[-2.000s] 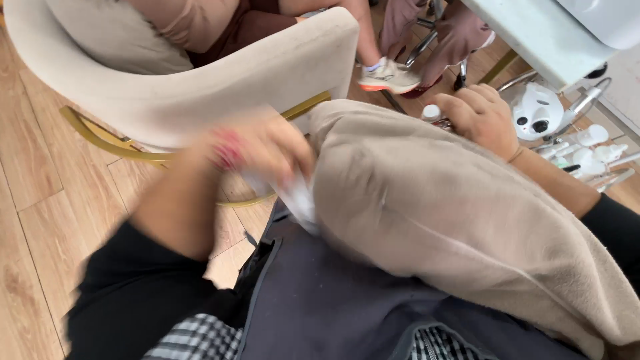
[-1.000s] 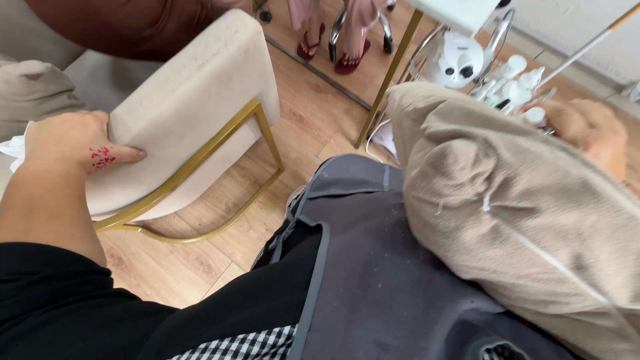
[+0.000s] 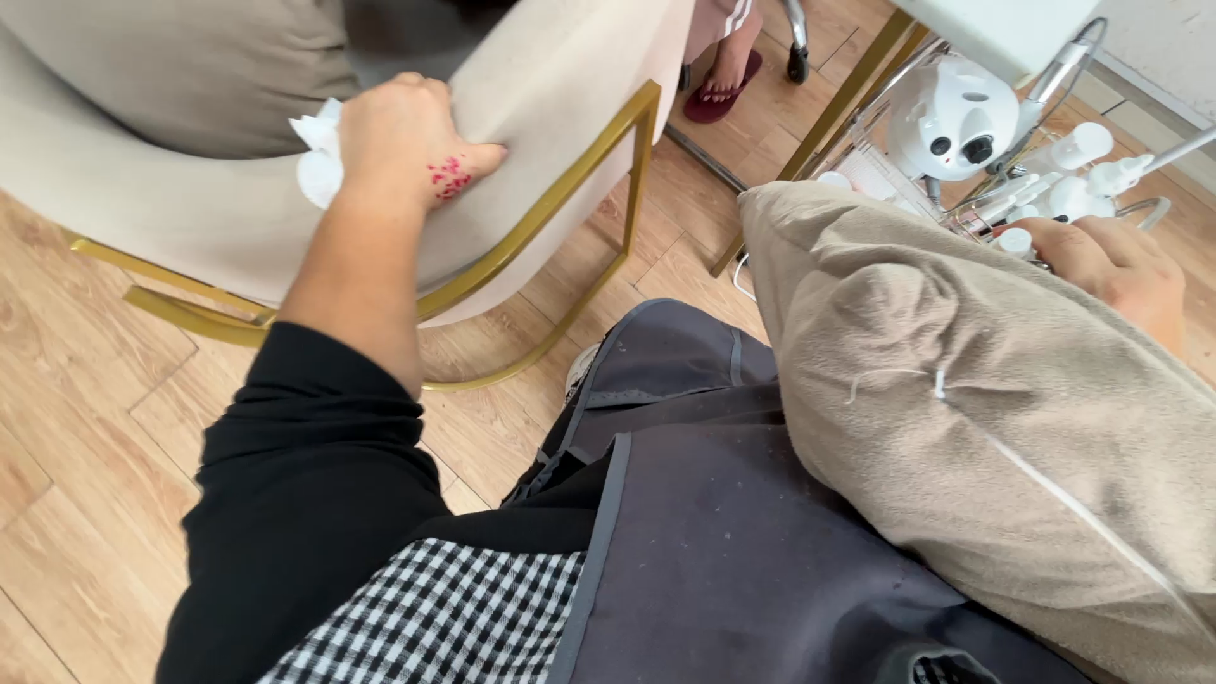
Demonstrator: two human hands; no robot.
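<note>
My left hand (image 3: 404, 142) rests on the top edge of a cream upholstered chair (image 3: 541, 104), its thumb spread over the outer side. White crumpled tissue (image 3: 321, 157) sticks out beside that hand, which bears red marks near the thumb. On the right, a beige plush cushion (image 3: 950, 370) with a white cord lies against my grey apron (image 3: 731, 513). My right hand (image 3: 1111, 266) shows beyond the cushion's far edge, its fingers around a small bottle with a white cap (image 3: 1015, 241). The cushion hides part of that forearm.
A white machine with two dark knobs (image 3: 953, 119) and several white bottles (image 3: 1083, 147) stand on a rack under a white table (image 3: 1007, 28). The chair has a gold metal frame (image 3: 608, 157). Past it are a person's foot in a dark red flip-flop (image 3: 724, 90) and a caster (image 3: 798, 65).
Two seconds ago my left hand was by the cushion with something white; since then it has moved to the chair. The view has shifted strongly. The right hand keeps hold of the capped bottle.
</note>
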